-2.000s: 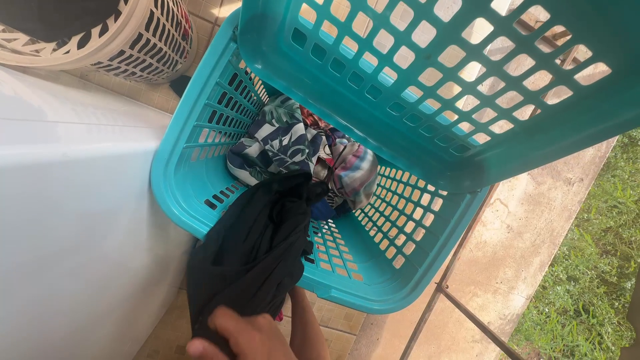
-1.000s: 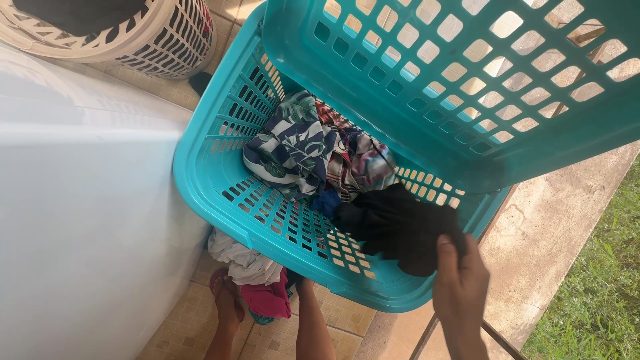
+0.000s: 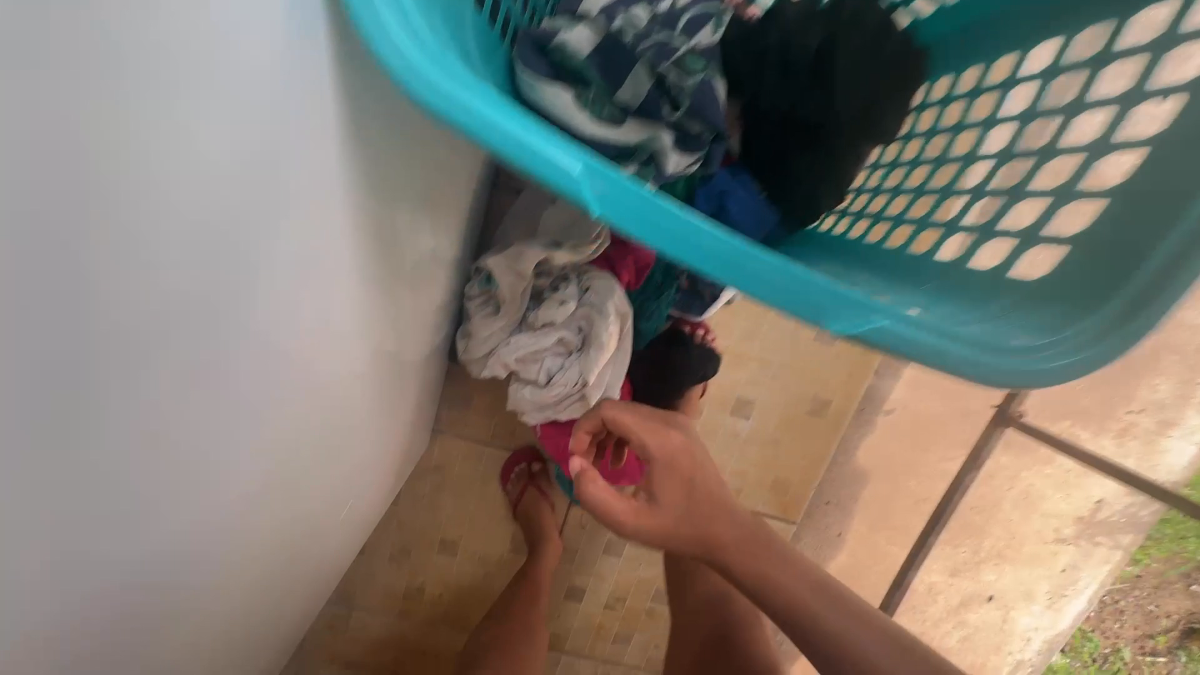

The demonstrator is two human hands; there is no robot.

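Observation:
My right hand [image 3: 652, 478] comes in from the lower right, its fingers loosely curled and a small gap between thumb and fingertips. Nothing shows in its grasp. It hovers over a pink cloth [image 3: 614, 461] at the near end of a clothes pile on the floor. Crumpled whitish fabric [image 3: 567, 342] lies in that pile, just beyond the hand, with teal cloth [image 3: 652, 305] beside it. Above stands a teal plastic laundry basket [image 3: 712, 248] holding a black garment [image 3: 816, 103], a leaf-patterned garment [image 3: 628, 84] and blue cloth [image 3: 736, 202]. My left hand is out of view.
A smooth white surface [image 3: 206, 328] fills the left side. My feet in flip-flops [image 3: 527, 478] stand on the tiled floor [image 3: 412, 534] close to the pile. To the right are a concrete edge [image 3: 1050, 553] and grass [image 3: 1167, 544].
The black garment, in my right hand a second ago, now lies in the basket, released. That hand has moved down to the floor pile. The view has shifted towards the floor.

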